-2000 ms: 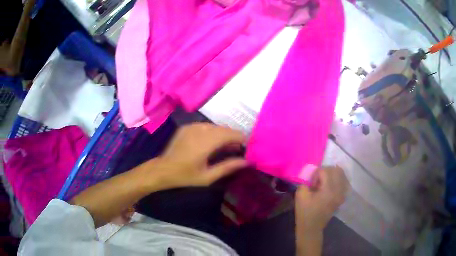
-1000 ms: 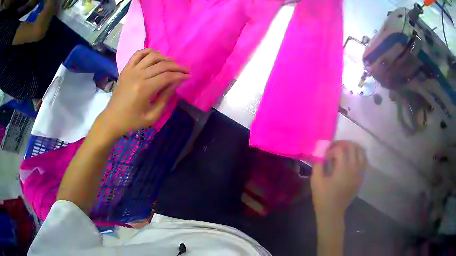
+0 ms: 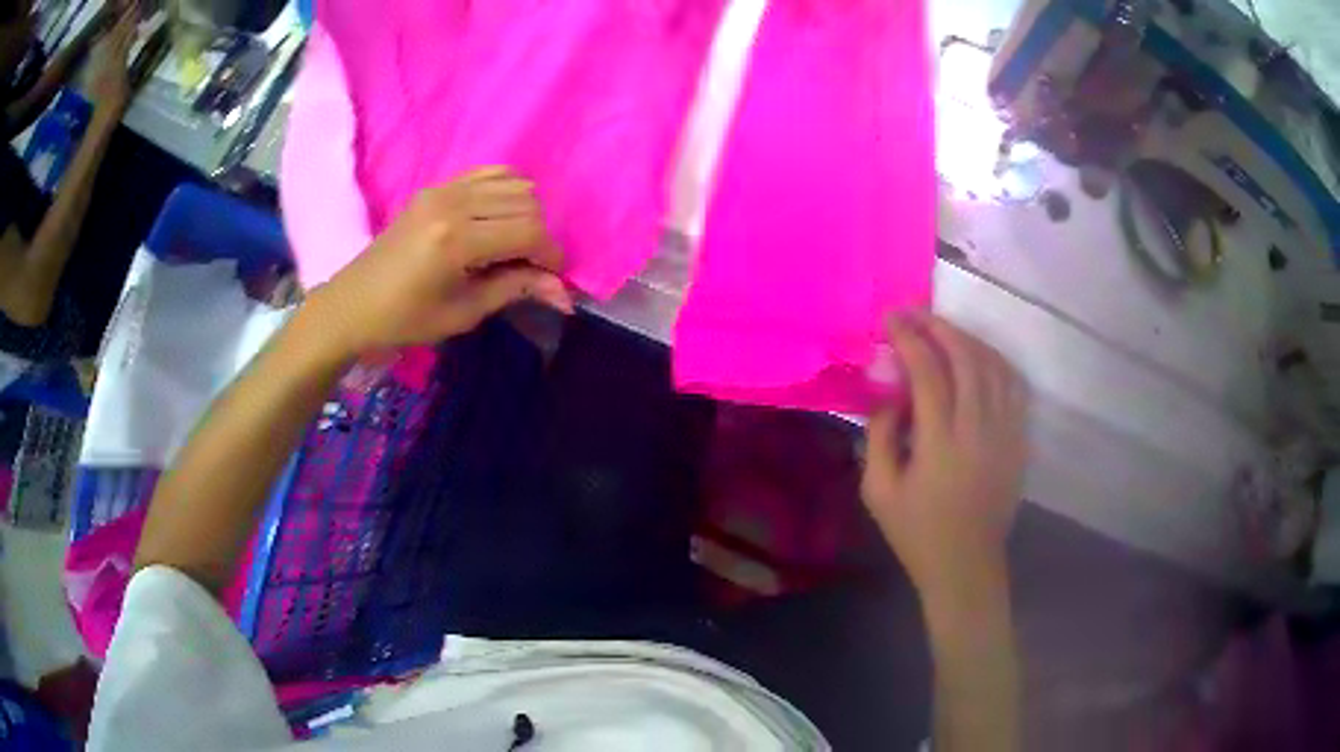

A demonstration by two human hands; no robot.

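The hot-pink garment [image 3: 500,88] lies over the table's front edge. Its long flat tube [image 3: 808,206] hangs toward me, with the open end at the bottom. My right hand [image 3: 948,426] holds the tube's lower right corner between thumb and fingers, over a small pale patch. My left hand [image 3: 456,250] is bent over the garment's other lower end, fingertips close together at its edge; whether they pinch cloth is unclear. A paler pink layer [image 3: 326,176] shows at the garment's left side.
The sewing machine [image 3: 1088,74] stands at upper right, blurred, with loop-handled snips [image 3: 1173,221] beside it. A blue lattice basket [image 3: 346,514] is at lower left, with white cloth [image 3: 155,353] over its side. Another person's arm [image 3: 66,221] shows at upper left.
My right hand has closed on the tube's corner. My left hand has moved slightly right and down along the garment. The view has shifted, and the machine sits farther up.
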